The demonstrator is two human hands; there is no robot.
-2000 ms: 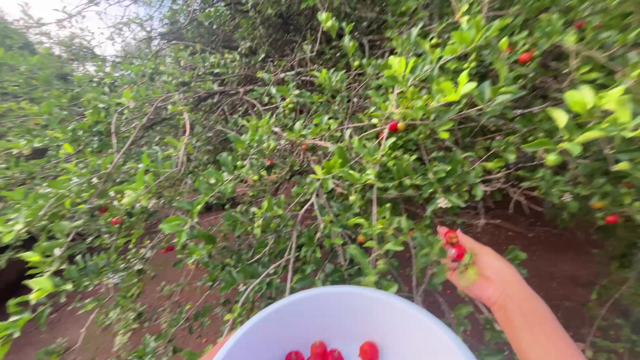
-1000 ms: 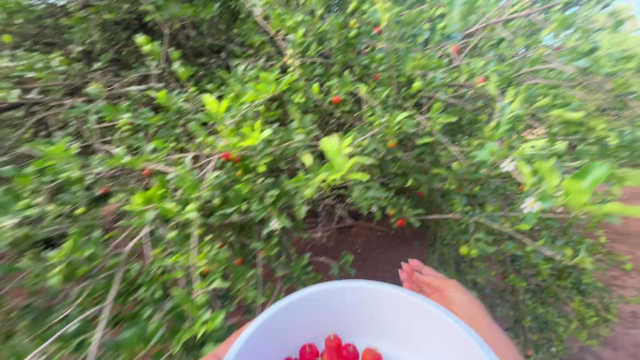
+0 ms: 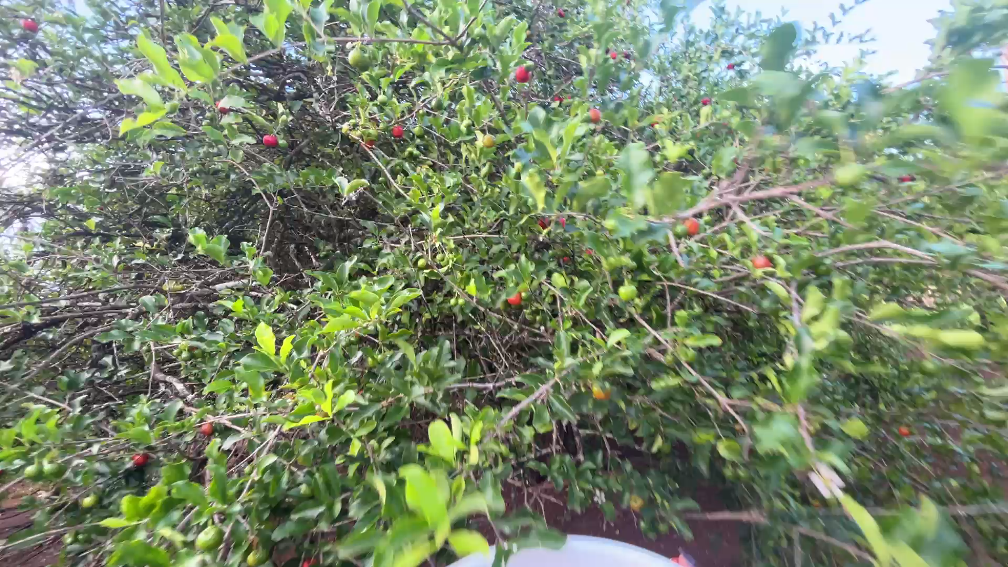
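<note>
Only the rim of a white bowl [image 3: 583, 542] shows at the bottom edge, partly behind leaves; its contents are out of view. A small pinkish-red patch sits at the rim's right side, perhaps a fingertip of my right hand; what that hand holds is hidden. My left hand is out of the picture. Red cherry-like fruits hang in the leafy bush ahead, among them one high near the middle [image 3: 522, 74], one at upper left [image 3: 270, 140] and one at right [image 3: 761, 261]. Unripe green fruits hang there too, one [image 3: 628, 292] right of centre.
Thin woody branches [image 3: 756, 193] reach in from the right, with blurred leaves close to the camera. A bright green sprig [image 3: 429, 496] stands in front of the bowl. Reddish-brown soil [image 3: 709, 520] shows beneath the bush, and sky [image 3: 882, 35] at upper right.
The view has shifted upward over the bush. The red fruits inside the bowl have left the picture. Two seconds ago my right hand held red fruit; a second ago it was beside the bowl's rim.
</note>
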